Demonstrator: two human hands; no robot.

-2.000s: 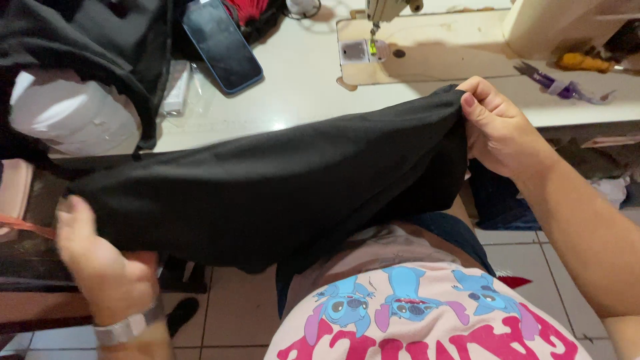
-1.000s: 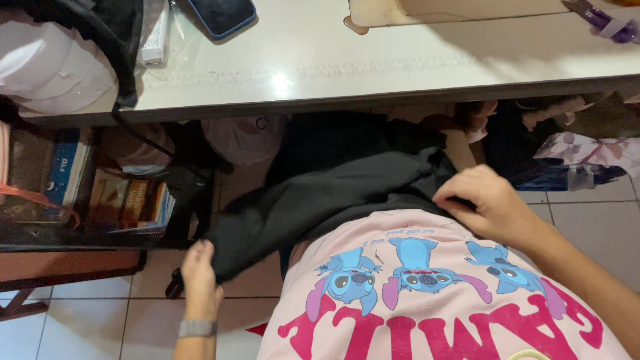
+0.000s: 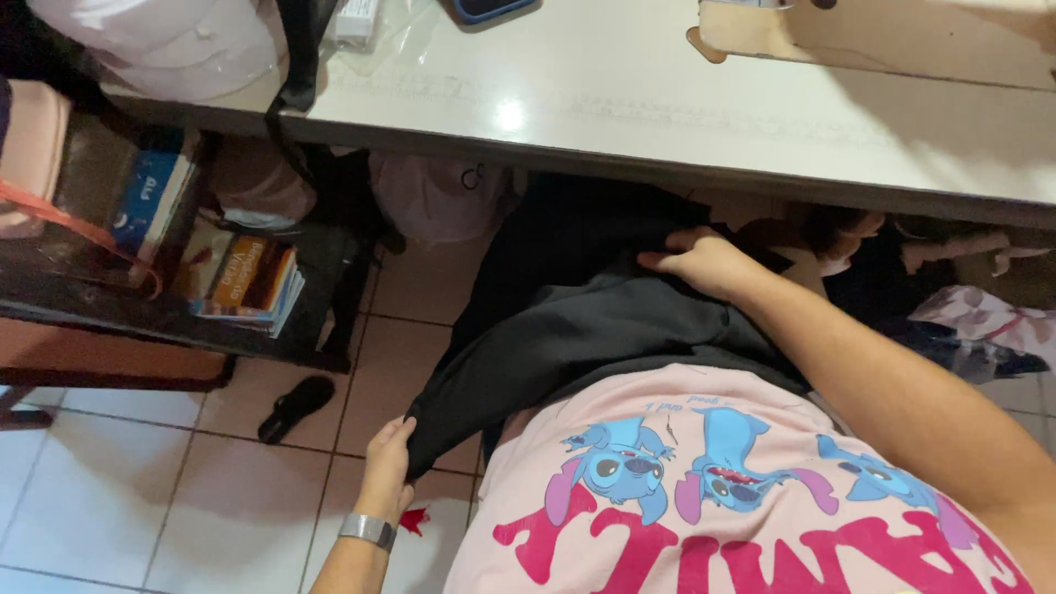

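Note:
A piece of black fabric lies across my lap and hangs down in front, under the table's edge. My left hand, with a grey band on its wrist, pinches the fabric's lower left corner beside my hip. Higher up and to the right, my right hand grips a fold of the same cloth between thumb and fingers. Part of the fabric is hidden beneath the tabletop.
The white sewing table runs across the top, with a phone and the sewing machine's bed on it. At left a dark shelf holds books. A black sandal lies on the tiled floor.
The black fabric, stretched between both hands above the table's front edge two seconds ago, is now lowered onto my lap. The view has tilted down.

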